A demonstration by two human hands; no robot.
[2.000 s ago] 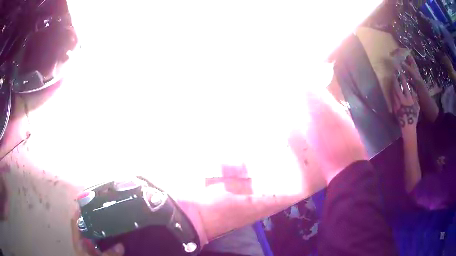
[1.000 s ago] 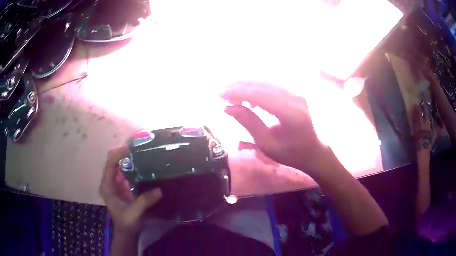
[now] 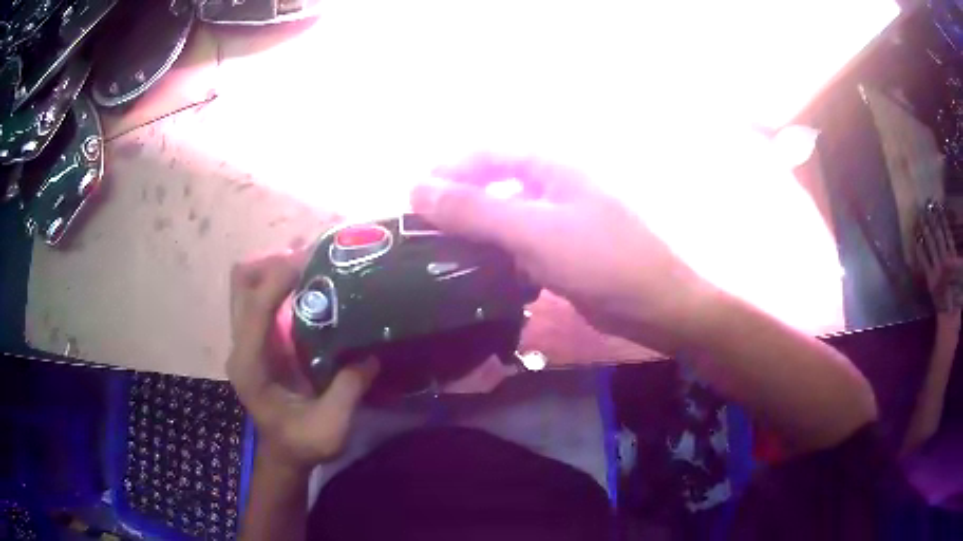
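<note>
A glossy green car body shell [image 3: 412, 291] is held over the front edge of the cardboard, its dark hollow opening facing down and towards me. My left hand [image 3: 290, 370] grips its left side, thumb at the lower edge. My right hand [image 3: 549, 227] rests on its upper right with fingertips on the end panel; glare hides whether they pinch anything. A red tail light lens [image 3: 361, 242] in a silver surround sits at the upper left of the panel. A round corner light [image 3: 315, 304] in a silver ring is below it. A small silver trim bar [image 3: 452, 271] is on the panel.
Stacked green shells [image 3: 69, 174] lie at upper left. A thin stick [image 3: 158, 118] lies beside them. Strong glare washes out the middle of the cardboard [image 3: 127, 285]. Below the bench are a blue parts tray [image 3: 185, 449] and a crate [image 3: 671, 444]. Another person's hand [image 3: 938, 248] is at right.
My right hand has come from beside the shell onto its upper right. The shell has turned and tilted, its red lens now facing me more. The view has shifted, and the shell sits higher in it.
</note>
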